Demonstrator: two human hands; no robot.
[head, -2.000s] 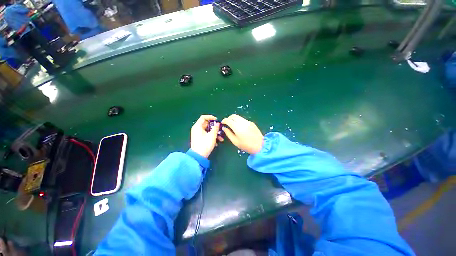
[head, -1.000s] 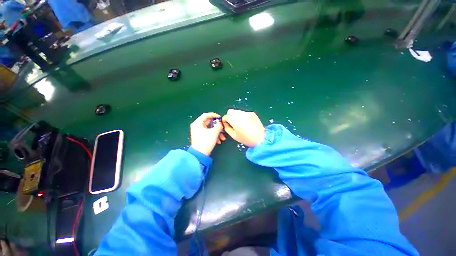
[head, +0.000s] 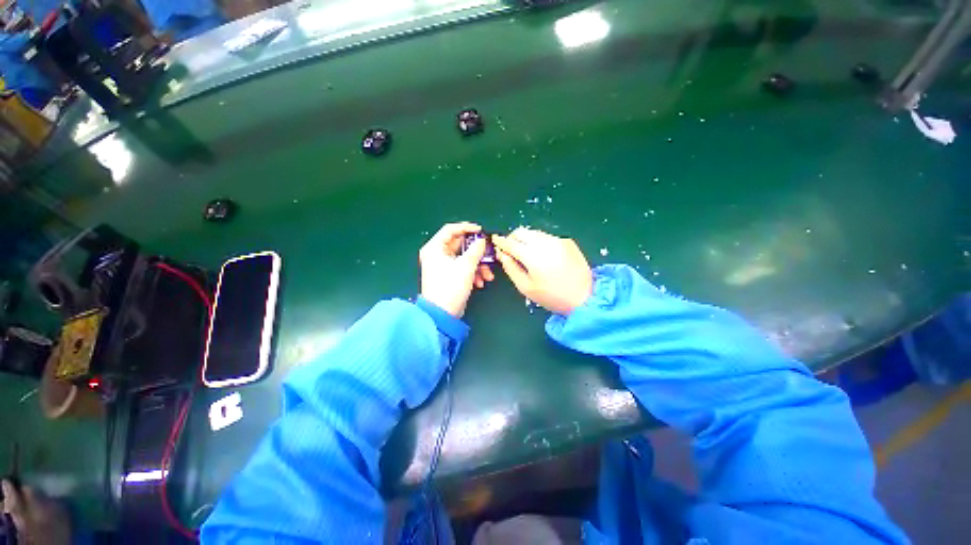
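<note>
My left hand (head: pixel 449 266) holds a small black electronic unit (head: pixel 478 248) between its fingertips, above the shiny green surface (head: pixel 351 229). My right hand (head: pixel 545 268) is against the unit's right side, with thumb and index finger pinched together at its edge. Whether the right fingers grip the unit or a tiny piece on it is too small to tell. Several like black units lie spaced out beyond my hands, one (head: pixel 470 121) straight ahead and one (head: pixel 376 141) just left of it. White specks (head: pixel 540 200) are scattered around and beyond my right hand.
A smartphone (head: pixel 242 318) with a pale rim lies at left, a notched white piece (head: pixel 226 411) below it. Black equipment (head: pixel 160 341) with a red cable and a tan ring (head: pixel 64 389) stand far left. A metal post (head: pixel 928 59) is at upper right. Another person's hand (head: pixel 37 516) shows at lower left.
The view has shifted, so the black tray at the far edge has almost left the picture. My hands stay together at the unit, with small finger movements. Another person's hand shows more at lower left.
</note>
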